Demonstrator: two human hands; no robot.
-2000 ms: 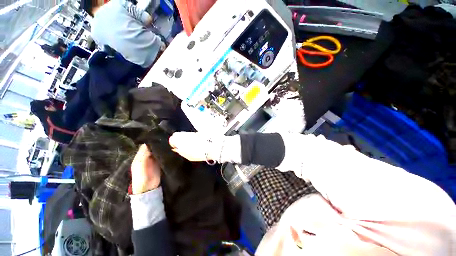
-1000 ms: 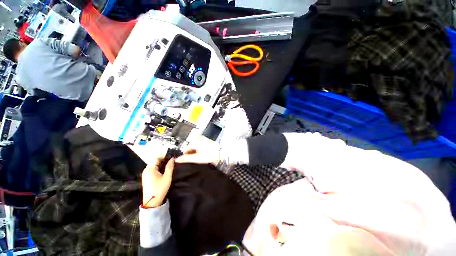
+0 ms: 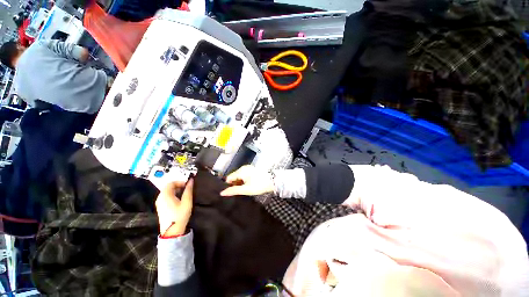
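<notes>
The black fabric section (image 3: 232,232) lies below the needle area of the white overlock machine (image 3: 124,125), its upper edge at the presser foot. My left hand (image 3: 174,209) pinches this cloth at its left edge, close to the needle area. My right hand (image 3: 250,181) is at the cloth's upper right, thumb and fingers a little apart; whether it grips the cloth is unclear. The dark plaid garment (image 3: 98,249) with pale check lines hangs to the left, partly cut off by the lower edge.
Orange-yellow scissors (image 3: 284,71) lie on the black table (image 3: 316,69), near a grey metal tray (image 3: 313,29) with pink items. A blue crate (image 3: 400,139) at right is piled with plaid pieces (image 3: 464,81). Dark trimmings (image 3: 264,116) lie on the machine edge. A person in grey sits at upper left.
The garment has been brought from the left to the machine, with black cloth now at the needle area. My hands, together at its edge a second ago, have moved apart. The view has shifted.
</notes>
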